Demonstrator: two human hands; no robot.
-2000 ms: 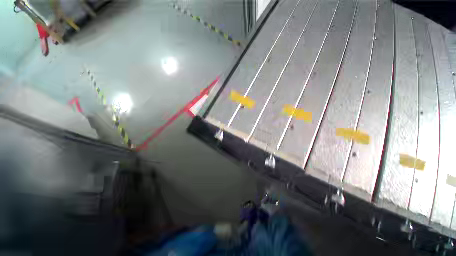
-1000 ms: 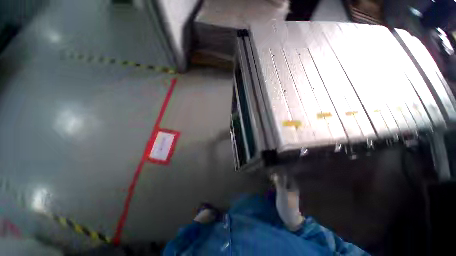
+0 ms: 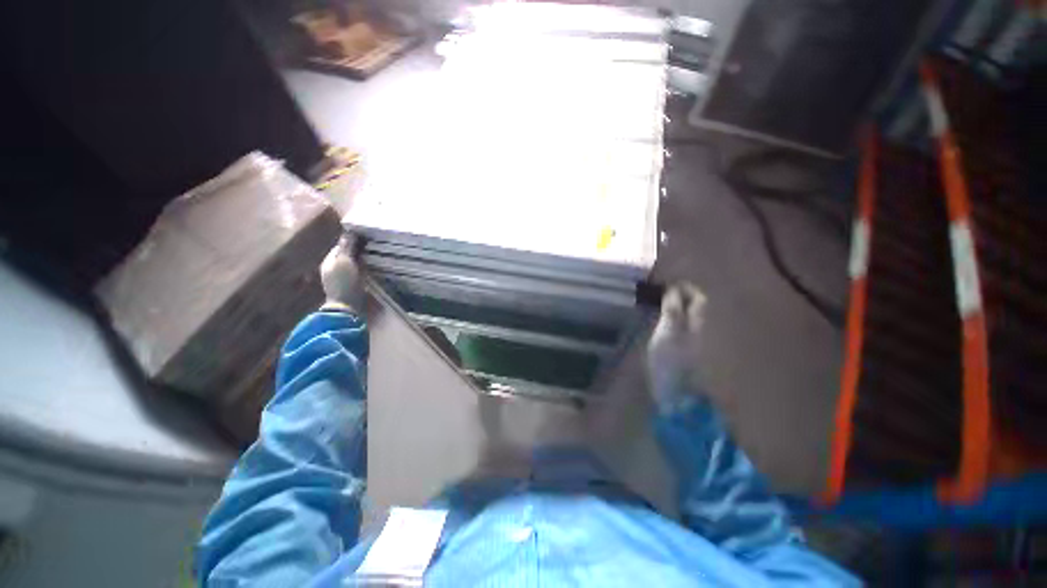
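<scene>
The trolley (image 3: 522,388) stands straight in front of me, its metal end frame towards me and a green shelf low inside it. Long flat metal modules (image 3: 517,149) lie side by side on its top, washed out by glare. A small yellow tape piece (image 3: 605,238) shows near the right front edge. My left hand (image 3: 342,276), in a pale glove, is closed around the trolley's near left corner. My right hand (image 3: 677,324), pale and blurred, is curled at the black near right corner; its fingertips are not clear.
A film-wrapped carton stack (image 3: 218,270) stands close by the trolley's left. A rack with orange beams (image 3: 855,310) and a blue bar is on the right. A dark panel (image 3: 792,69) and black floor cables (image 3: 775,236) lie beyond my right hand. A wooden pallet (image 3: 350,44) is at the back left.
The view has turned, and the trolley is now end-on before me instead of off to the right. Both hands are now at its near corners. The red floor line has left view; the rack has come in.
</scene>
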